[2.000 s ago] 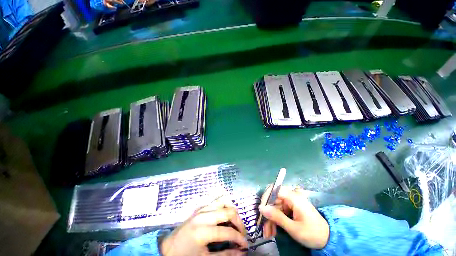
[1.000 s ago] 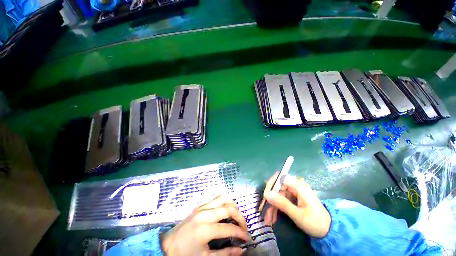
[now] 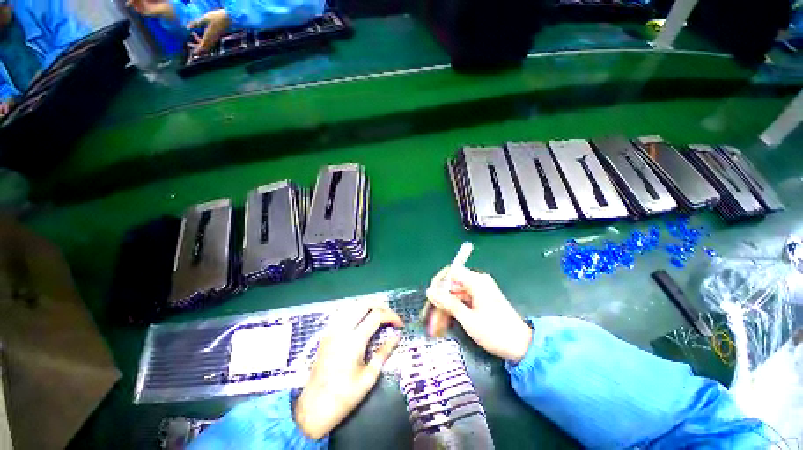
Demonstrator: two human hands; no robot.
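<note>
My right hand (image 3: 471,309) holds tweezers (image 3: 460,257) like a pen over the right end of the adhesive sheet; their tips are hidden by the fingers. My left hand (image 3: 350,362) lies on the sheet with thumb and fingers apart and nothing seen in it. The adhesive sheet (image 3: 189,356) is a long clear strip with rows of dark marks and a white label (image 3: 261,349). A fanned, overlapping row of phone frames (image 3: 445,400) lies below and between my hands, running to the bottom edge.
Stacked phone frames stand at left (image 3: 268,230) and right (image 3: 563,182). A blue heap (image 3: 607,253), black stick (image 3: 676,301) and crumpled plastic bag (image 3: 766,316) lie at right. A cardboard box (image 3: 53,338) is at left. A person's hand (image 3: 209,32) is by a black tray (image 3: 264,41) opposite.
Both hands have moved up from the fanned frames to the sheet's right end. My left hand has come off the frames, which now show more fully. The view has shifted slightly.
</note>
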